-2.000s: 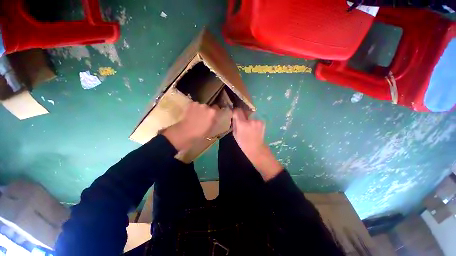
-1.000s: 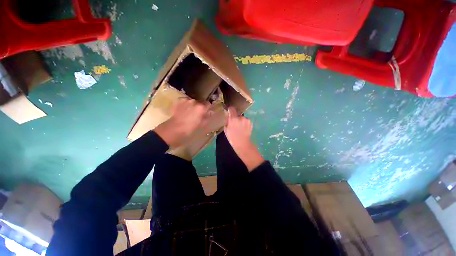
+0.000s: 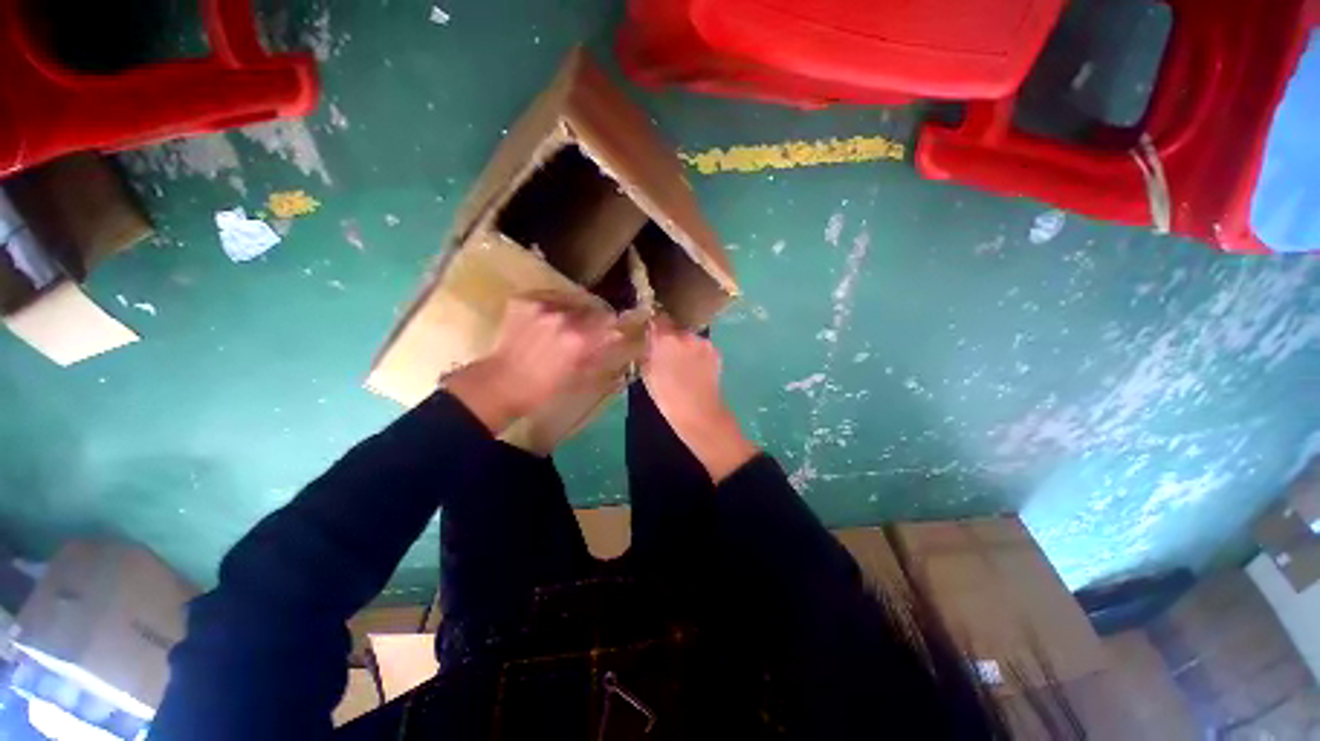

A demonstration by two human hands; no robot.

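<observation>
A brown cardboard carton (image 3: 471, 297) is held tilted against my legs above the floor. It has a ragged opening in its upper face, with a dark inside. My left hand (image 3: 553, 352) grips the cardboard at the lower edge of the opening. My right hand (image 3: 680, 372) is close beside it, its fingers closed on the torn cardboard edge near the right corner. A narrow torn strip (image 3: 640, 275) stands up between the two hands. No knife can be made out in either hand.
Red plastic stools stand at the upper right (image 3: 869, 51) and upper left (image 3: 174, 104). Cut cardboard (image 3: 73, 324) and a scrap of white paper (image 3: 248, 235) lie on the green floor at left. Cardboard boxes (image 3: 992, 594) are at lower right, and another box (image 3: 102, 608) is at lower left.
The opening shows more of the inside, and a torn strip now stands up by my fingers. My hands have drawn closer together. The view has shifted slightly.
</observation>
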